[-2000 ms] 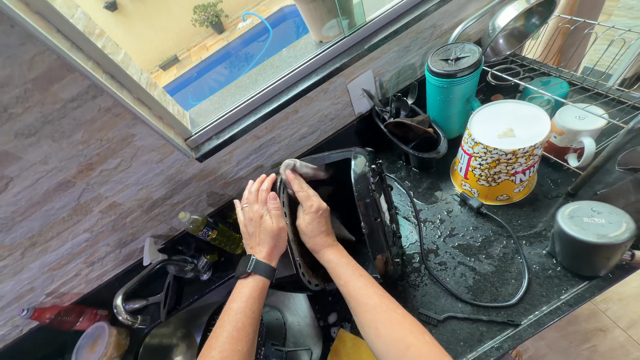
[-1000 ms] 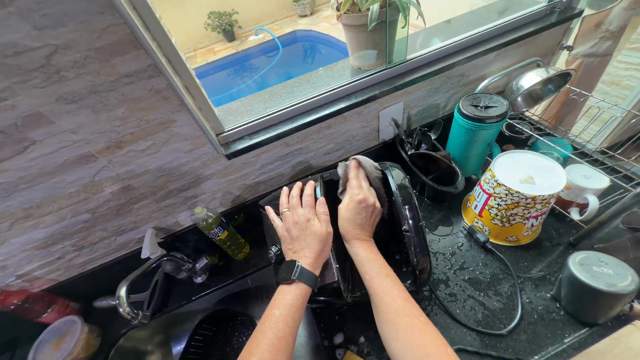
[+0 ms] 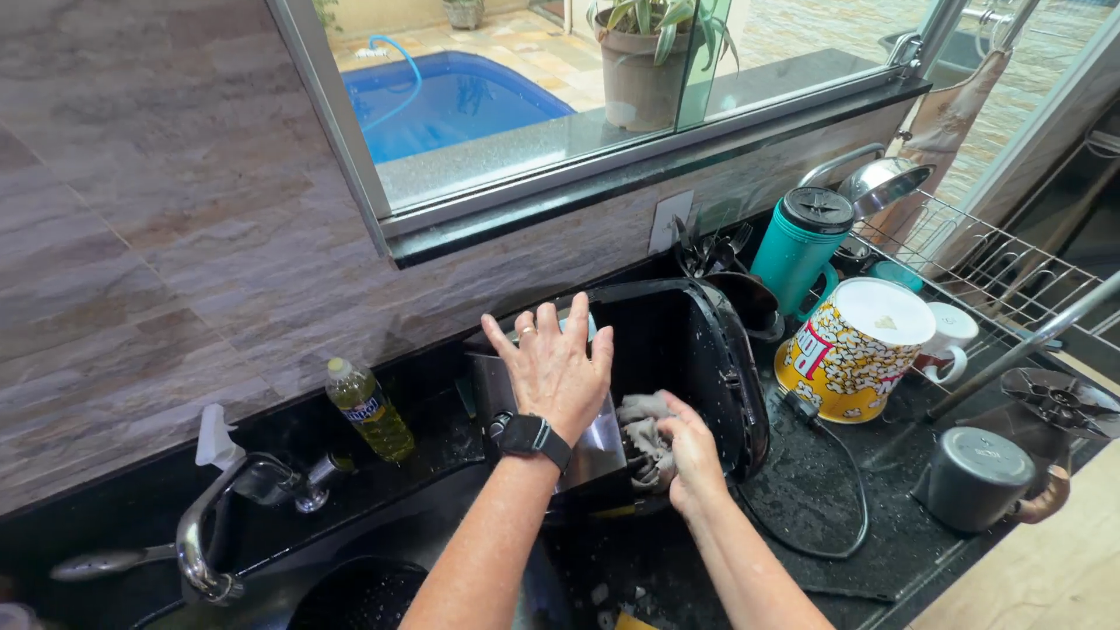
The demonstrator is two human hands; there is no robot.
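A black boxy appliance housing (image 3: 744, 394) with a deep open cavity lies on the wet dark counter beside the sink. Spread flat, my left hand (image 3: 560, 372) rests on the appliance's left part, near a shiny metal panel (image 3: 599, 446); a ring and a dark wristwatch are on it. My right hand (image 3: 696, 446) grips a bunched grey cloth (image 3: 646, 437) at the near side of the cavity. A black power cord (image 3: 862, 499) curls over the counter to the right of the housing.
Left are a chrome faucet (image 3: 197, 534), a dish soap bottle (image 3: 372, 411) and the sink (image 3: 420, 516). Right stand a popcorn bucket (image 3: 853, 350), a teal jug (image 3: 801, 249), a cutlery holder (image 3: 748, 302), a dark pot (image 3: 976, 477) and a wire rack (image 3: 1006, 254). Behind runs the window ledge (image 3: 647, 188).
The cloth in my right hand has moved from the housing's far rim down to its near side. My left hand stays spread on the appliance. The view has swung to the right.
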